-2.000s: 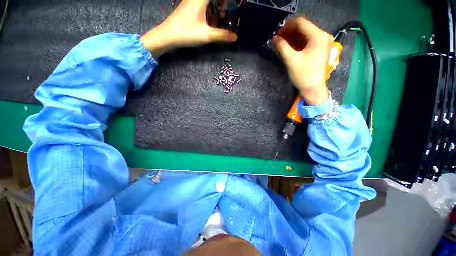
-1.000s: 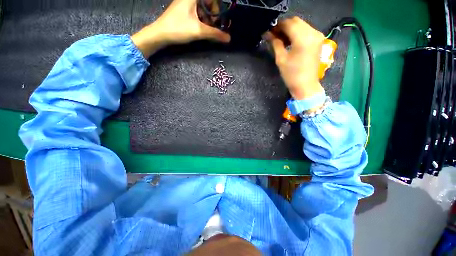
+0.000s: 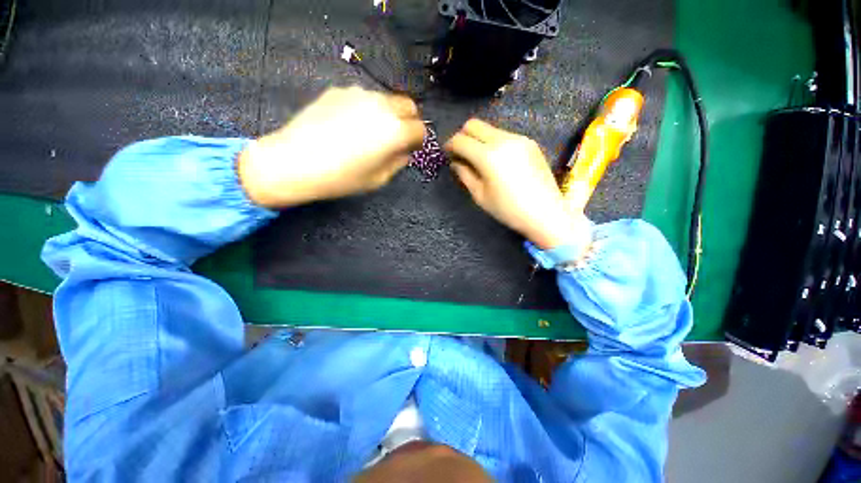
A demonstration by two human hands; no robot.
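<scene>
A small loose pile of tiny silvery-purplish screws point(image 3: 428, 158) lies on the black mat point(image 3: 378, 241). My left hand point(image 3: 345, 141) is at the pile's left side, fingers bent together at its upper edge. My right hand point(image 3: 503, 174) is at the pile's right side, fingertips at its edge. Whether either hand pinches a screw is too small to tell. The black fan housing point(image 3: 481, 58) stands at the top, cut off by the picture's edge, with fan blades on its upper face. A thin wire with a white plug point(image 3: 348, 54) lies left of it.
An orange electric screwdriver point(image 3: 604, 146) lies right of my right hand, its lower part hidden by my arm. Its black cable point(image 3: 701, 141) loops along the right. Stacked black metal panels point(image 3: 802, 226) stand on the green bench point(image 3: 727, 57) at far right.
Both hands have left the fan housing and moved down to the screw pile. The housing now stands untouched. The plug left of it has come into view, and more of the screwdriver's orange body shows.
</scene>
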